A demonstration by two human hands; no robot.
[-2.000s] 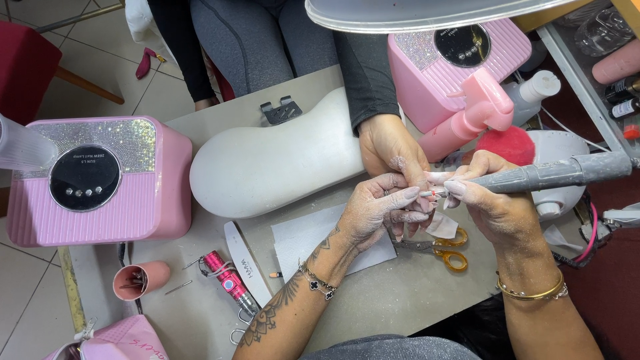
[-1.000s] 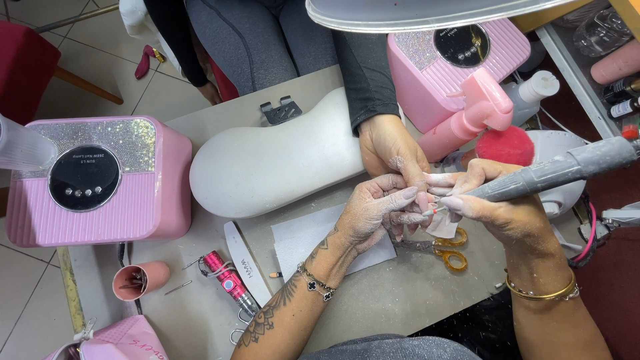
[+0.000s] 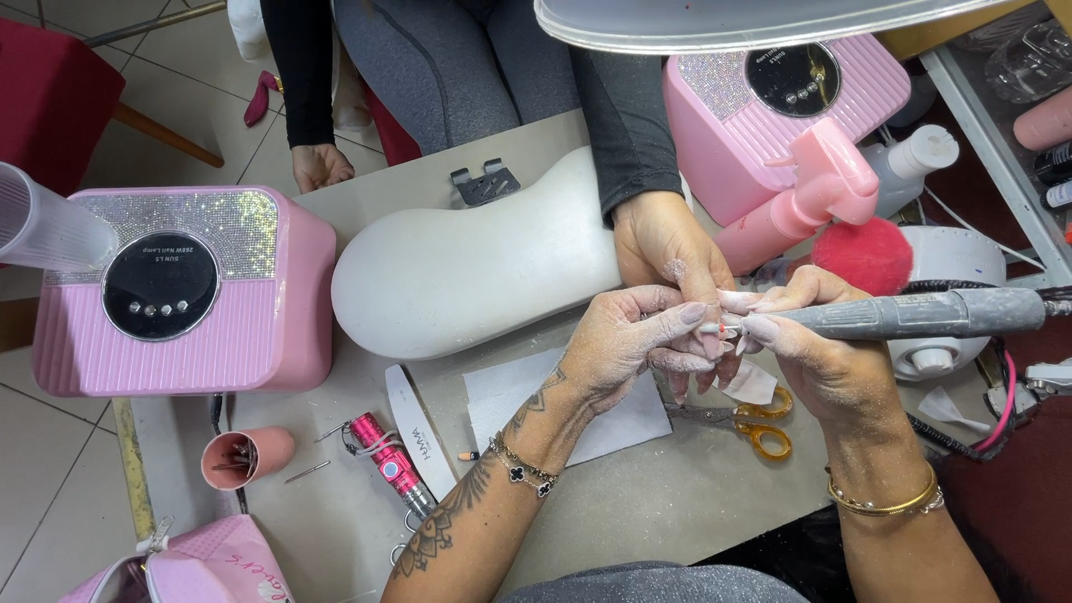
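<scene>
My left hand [image 3: 628, 339], coated in white dust, grips a finger of another person's hand [image 3: 674, 251]. That hand reaches in over the end of a white hand rest [image 3: 477, 272]. My right hand [image 3: 825, 352], also dusty, holds a grey electric nail drill [image 3: 913, 316] like a pen, its bit pointing left at the held fingertip. Fingers partly hide the bit's contact with the nail. Just below the hands lie a white paper towel [image 3: 620, 423] and scissors with amber handles [image 3: 764, 425].
Two pink nail lamps [image 3: 285, 293] [image 3: 695, 117] stand left and back right. A pink spray bottle [image 3: 775, 222], red round brush [image 3: 863, 255] and white device [image 3: 955, 260] are near my right hand. A nail file [image 3: 414, 427], pink flashlight [image 3: 385, 456] and cup of bits [image 3: 272, 452] lie front left.
The drill's rear end has swung down towards me compared with one second ago, so its body lies more level. My left hand keeps its grip in about the same place.
</scene>
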